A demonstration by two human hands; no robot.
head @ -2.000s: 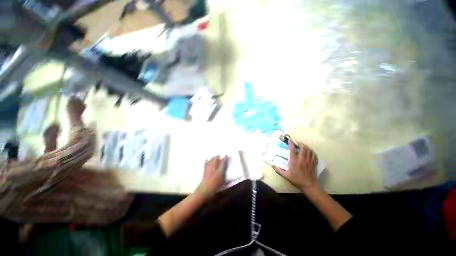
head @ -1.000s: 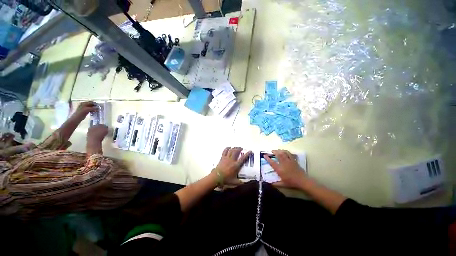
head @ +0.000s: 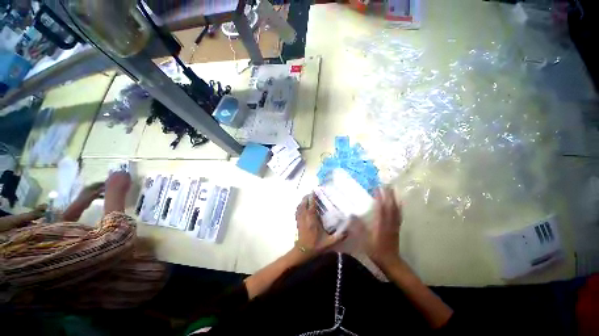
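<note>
My left hand (head: 311,225) holds a whitish tray or box (head: 346,195) at its left side, close in front of me. The tray is tilted up, pale and partly blurred, with small dark items at its left edge. My right hand (head: 387,226) is blurred, with fingers raised at the tray's right side; whether it touches the tray cannot be told. A loose heap of light-blue cards (head: 349,161) lies just beyond the tray and is partly covered by it.
Leaflets (head: 285,157) and a blue card block (head: 253,159) lie left of the heap. Filled trays (head: 184,207) stand farther left beside another worker's arms (head: 108,201). Clear bags (head: 453,118) spread right. A white carton (head: 527,247) lies near right. A grey post (head: 177,98) slants above black cables (head: 172,118).
The tray, earlier low between both hands at the table edge, is now raised and tilted toward the blue heap. My right hand has shifted right and its fingers point up.
</note>
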